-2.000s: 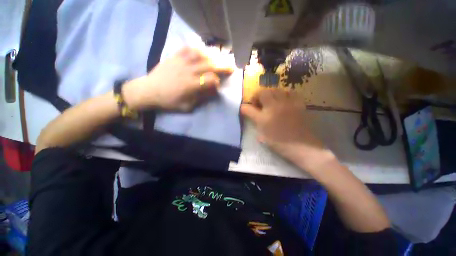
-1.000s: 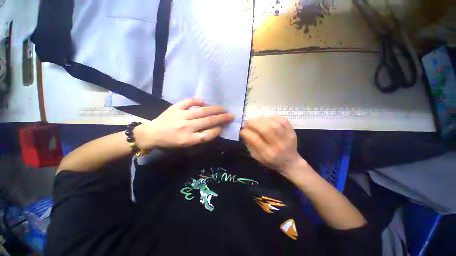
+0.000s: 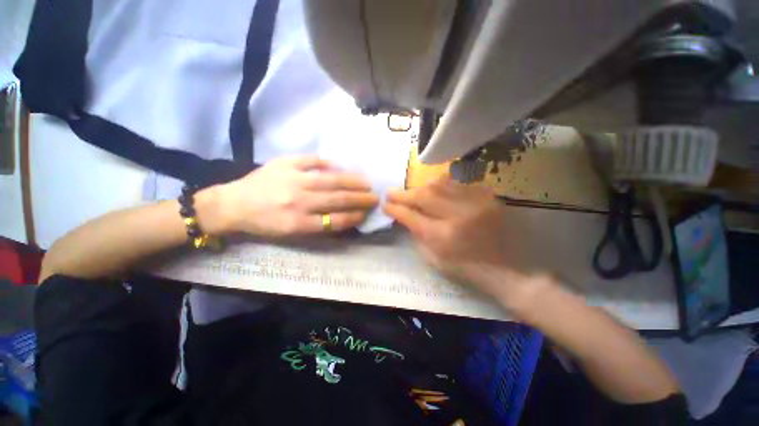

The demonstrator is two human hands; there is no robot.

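Observation:
The light grey garment panel (image 3: pixel 287 108) with black stripes (image 3: pixel 250 91) lies flat left of the needle area and runs under the lit machine head (image 3: pixel 391 50). My left hand (image 3: pixel 291 200), with a ring and a beaded bracelet, lies palm down on the panel, fingers near its front right corner. My right hand (image 3: pixel 453 220), slightly blurred, pinches the panel's right edge at that corner. The fingertips of both hands are close together. The presser foot area is washed out by glare.
Black-handled shears (image 3: pixel 626 241) lie right of my right hand, partly behind a ribbed white knob (image 3: pixel 666 155). A smartphone (image 3: pixel 701 270) stands at the table's right edge. A blue basket (image 3: pixel 495 374) is below. A red container (image 3: pixel 12 260) shows at far left.
The view has tilted up, bringing the machine head back into view. Compared with a second ago, the panel's front edge and both hands are farther in on the table, nearer the needle.

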